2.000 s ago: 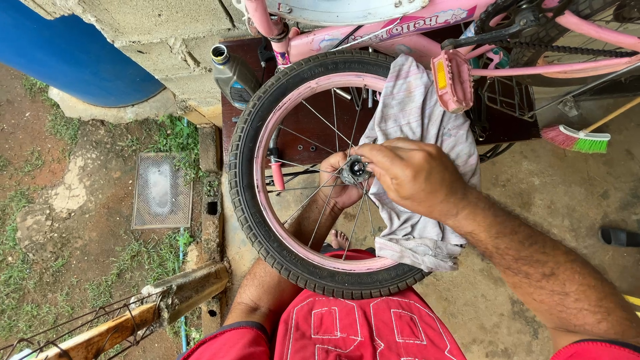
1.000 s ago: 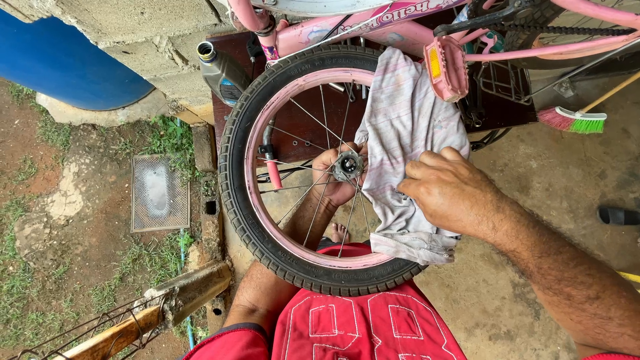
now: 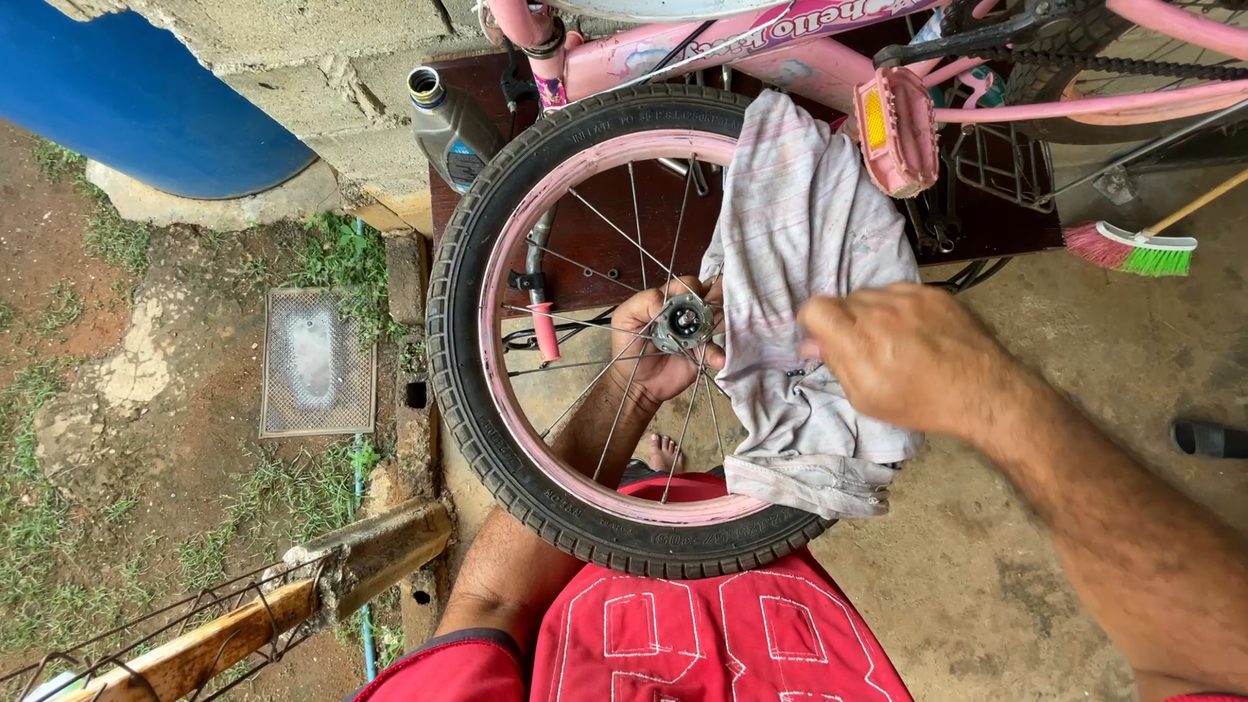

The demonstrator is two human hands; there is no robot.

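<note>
A bicycle wheel with a pink rim and black tire (image 3: pixel 468 409) lies across my lap. My left hand (image 3: pixel 658 341) reaches under the spokes and holds the wheel hub (image 3: pixel 682 324) from below; the hub's open end faces up, with small bearing balls showing inside. A stained pale cloth (image 3: pixel 809 234) drapes over the wheel's right side. On a lower fold of it lie several small dark balls (image 3: pixel 795 372). My right hand (image 3: pixel 877 356) is over the cloth just beside them, fingers bent together and blurred; whether a ball is between the fingertips cannot be told.
The pink bicycle frame (image 3: pixel 624 63) and its pedal (image 3: pixel 897 132) stand beyond the wheel. An uncapped oil bottle (image 3: pixel 453 132) is at the tire's upper left on a dark red board (image 3: pixel 604 229). A broom (image 3: pixel 1136 244) lies at right, and a concrete block wall (image 3: pixel 331 78) rises at upper left.
My right hand was at the hub two seconds ago, then moved right onto the cloth, where it remains. My left hand has stayed at the hub.
</note>
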